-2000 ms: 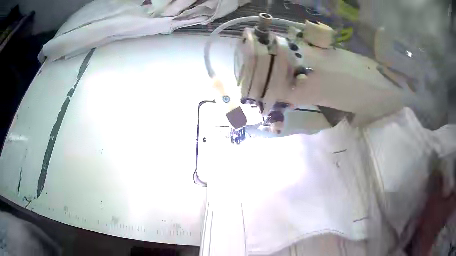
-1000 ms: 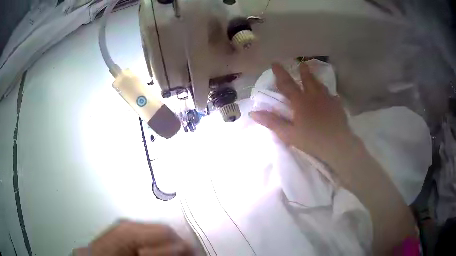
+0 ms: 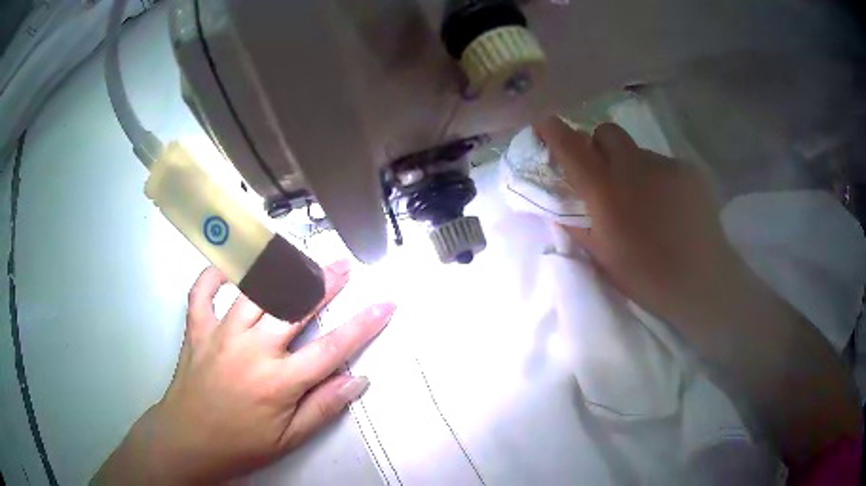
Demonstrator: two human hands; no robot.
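Note:
A white garment (image 3: 513, 380) with thin dark topstitch lines lies under the sewing machine head (image 3: 313, 114). My left hand (image 3: 275, 370) lies with fingers spread at the cloth's left side, fingertips by the bright needle area, partly behind the lamp tip. My right hand (image 3: 636, 209) grips a bunched, stitched part of the garment at the right, beside the machine head. The needle and presser foot are hidden by the head, lamp and glare.
A cream LED lamp (image 3: 223, 228) with a dark tip hangs left of the head. Ribbed cream knobs, one lower (image 3: 459, 239) and one higher (image 3: 503, 57), stick out of the machine. The white table (image 3: 76, 285) with a dark line is at left. White cloth lies at top left.
My left hand has moved up from the bottom edge onto the cloth by the needle area. My right hand has closed on the bunched cloth. The view is closer to the machine.

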